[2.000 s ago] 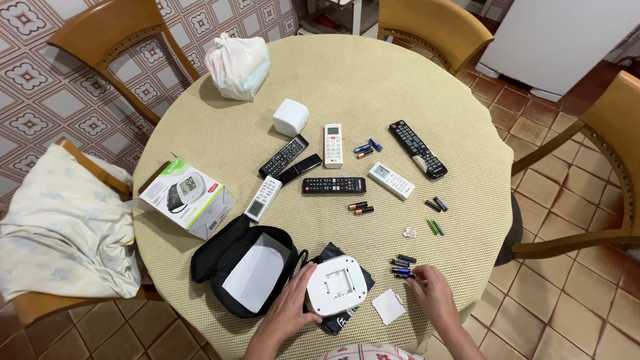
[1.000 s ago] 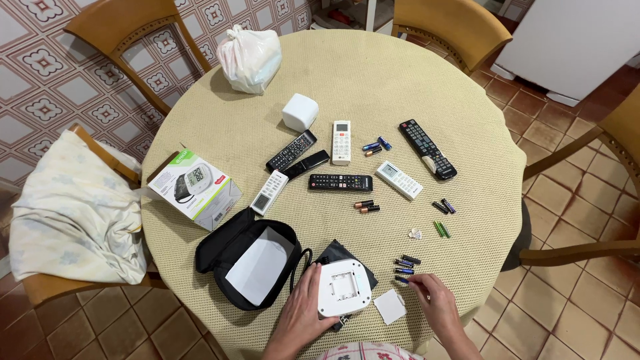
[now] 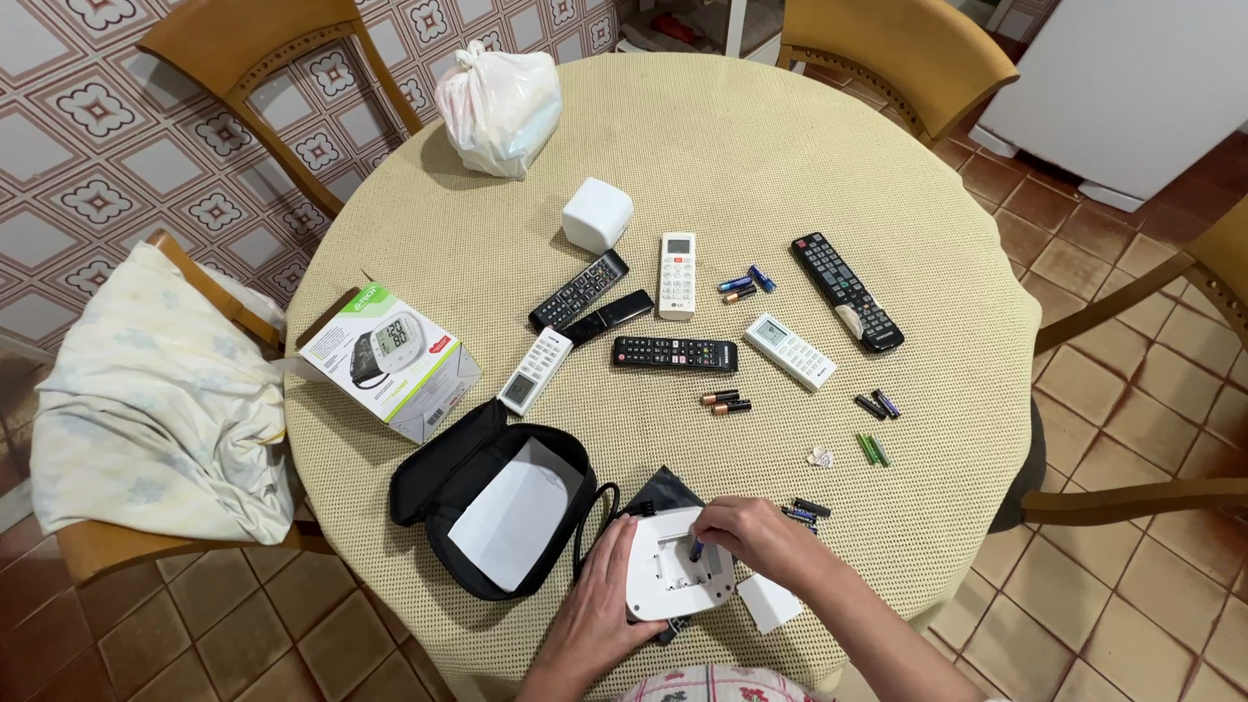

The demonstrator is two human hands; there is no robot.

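Observation:
My left hand holds the left side of a white blood pressure monitor, its underside up and its battery compartment uncovered. Between the fingers of my right hand is a dark blue battery, held over the compartment. Several more batteries lie just beyond my right hand. The white battery cover rests on the cloth right of the monitor. A dark pouch lies partly beneath the monitor. To the left stands an open black zip case with white paper inside.
A monitor box, a white cube and a tied plastic bag stand on the tablecloth. Several remotes lie mid-table, including a black one and a white one. Copper-topped batteries and green batteries lie farther right.
My right hand has moved left from the group of batteries to the monitor, with a battery now in its fingers. My left hand stays on the monitor.

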